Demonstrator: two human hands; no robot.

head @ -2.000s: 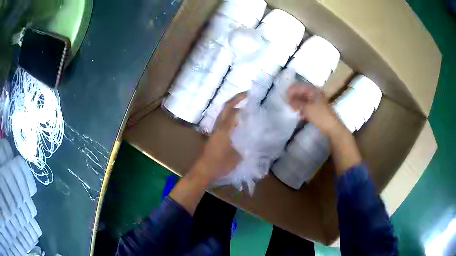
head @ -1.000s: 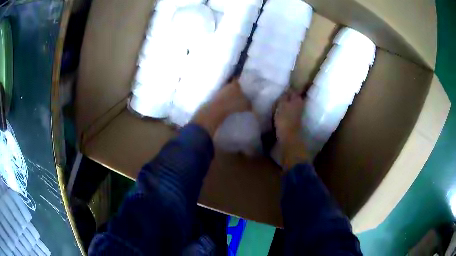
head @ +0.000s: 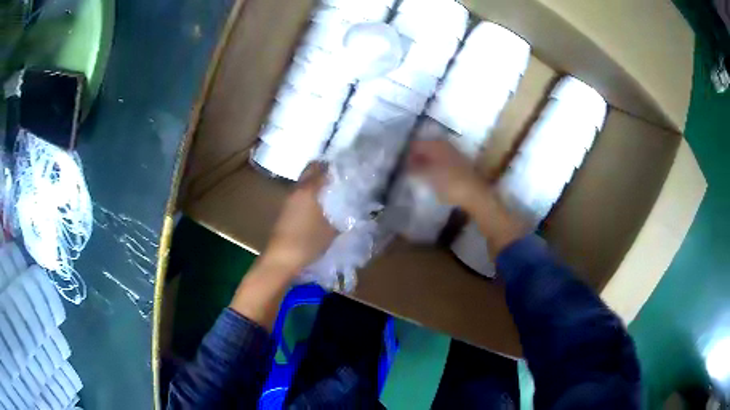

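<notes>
An open brown carton [head: 560,296] holds several columns of nested white round parts [head: 480,80]. A single white round piece [head: 374,50] lies on top of the left columns. My left hand [head: 308,216] is at the carton's near left side, closed on a crumpled clear plastic bag [head: 352,180] that hangs over the near wall. My right hand [head: 440,172] is blurred over the middle columns, at the bag's right side; its fingertips are unclear, and I cannot tell what it grips.
On the dark workbench [head: 152,104] at left are a green round base [head: 94,48], a smartphone [head: 50,108], tangled white cord [head: 52,208] and more white stacks [head: 28,336]. A blue plastic stool [head: 280,364] stands below the carton on the green floor.
Since a second ago my left hand has come up out of the columns to the carton's near left, now with the plastic bag. The view has shifted, showing more bench.
</notes>
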